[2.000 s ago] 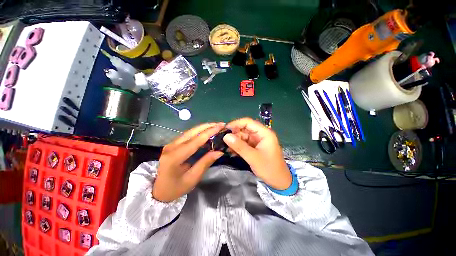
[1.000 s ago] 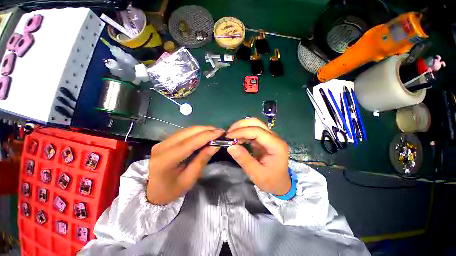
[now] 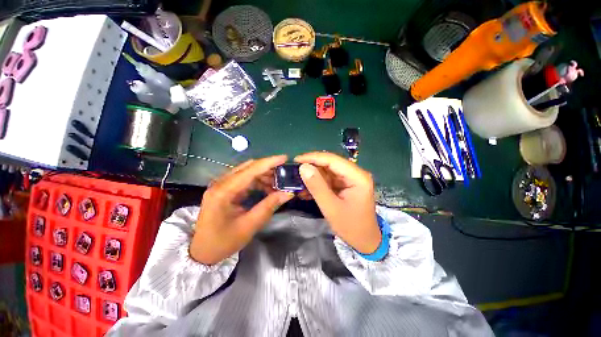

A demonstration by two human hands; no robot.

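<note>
A small square device (image 3: 288, 178) with a dark glossy face and a pale edge is held up in front of my body at the bench's front edge. My left hand (image 3: 232, 209) grips its left side between thumb and fingers. My right hand (image 3: 341, 197) grips its right side, thumb on the face near the upper right corner. Its underside is hidden. A red housing (image 3: 325, 107) lies on the green mat beyond my hands. A small dark board assembly (image 3: 350, 139) lies nearer, right of centre. Several black modules with gold-orange tails (image 3: 332, 80) lie at the back.
A red compartment tray (image 3: 94, 262) with assemblies is at left, below a white box (image 3: 60, 85). Solder wire spool (image 3: 146, 130), shiny bag (image 3: 223, 93) and white disc (image 3: 240, 143) lie left. Scissors (image 3: 433, 176), tools on paper, a tape roll (image 3: 495, 108) and an orange handle (image 3: 478, 52) are right.
The device was dark and mostly covered by fingers, then seen edge-on; now its glossy face is turned up into view. Both hands still hold it at about the same place.
</note>
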